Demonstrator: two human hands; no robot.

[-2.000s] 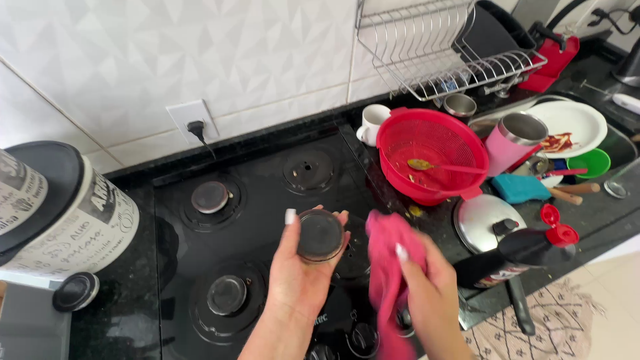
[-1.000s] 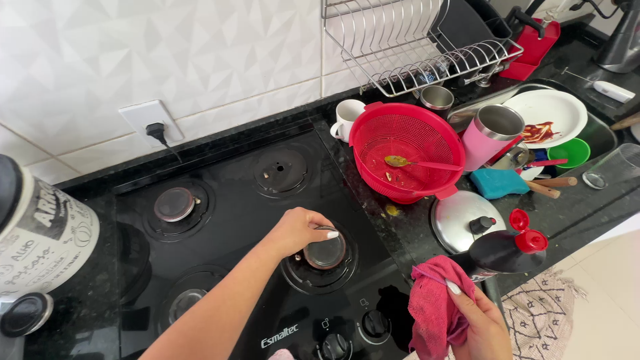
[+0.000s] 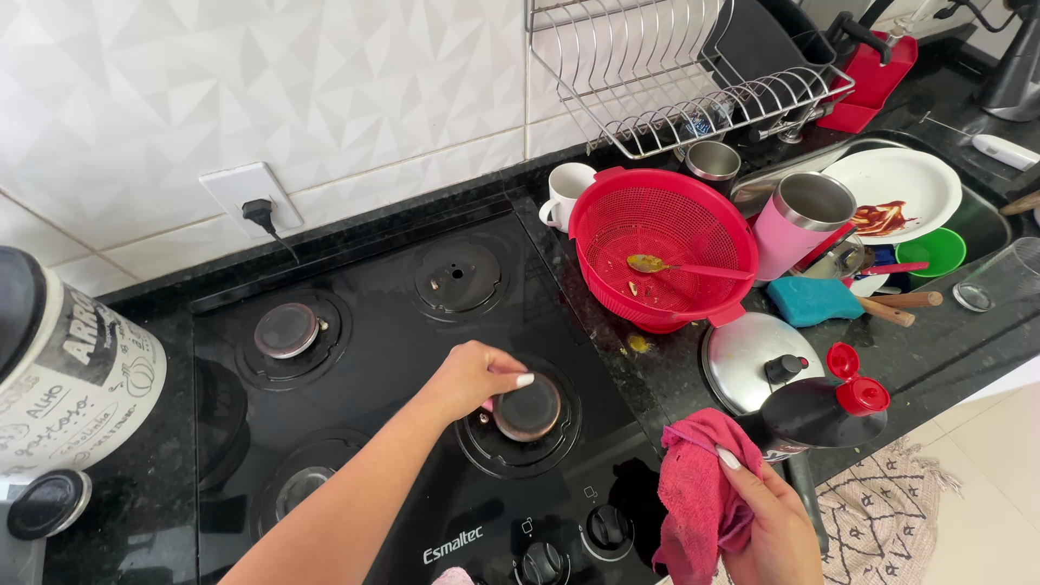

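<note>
My left hand (image 3: 479, 378) pinches the rim of a round dark burner cap (image 3: 528, 406), which lies at the front right burner of the black glass cooktop (image 3: 390, 357). A crumpled pink cloth (image 3: 703, 487) is in my right hand (image 3: 768, 520), held over the cooktop's right front edge, beside a dark bottle with a red cap (image 3: 821, 414). Another burner cap (image 3: 287, 330) sits on the back left burner. The back right burner (image 3: 457, 275) shows its bare base with no cap. My left forearm partly covers the front left burner (image 3: 305, 490).
Right of the cooktop stand a white mug (image 3: 566, 195), a red colander (image 3: 662, 244) with a spoon, a pink tumbler (image 3: 800, 223), a blue sponge (image 3: 812, 301) and a metal lid (image 3: 756, 366). A wire dish rack (image 3: 650, 150) stands behind. A labelled container (image 3: 81, 366) is at left.
Two seconds ago my left hand held a burner cap raised above the cooktop; now the cap is down at the front right burner. My right hand has moved lower with the cloth.
</note>
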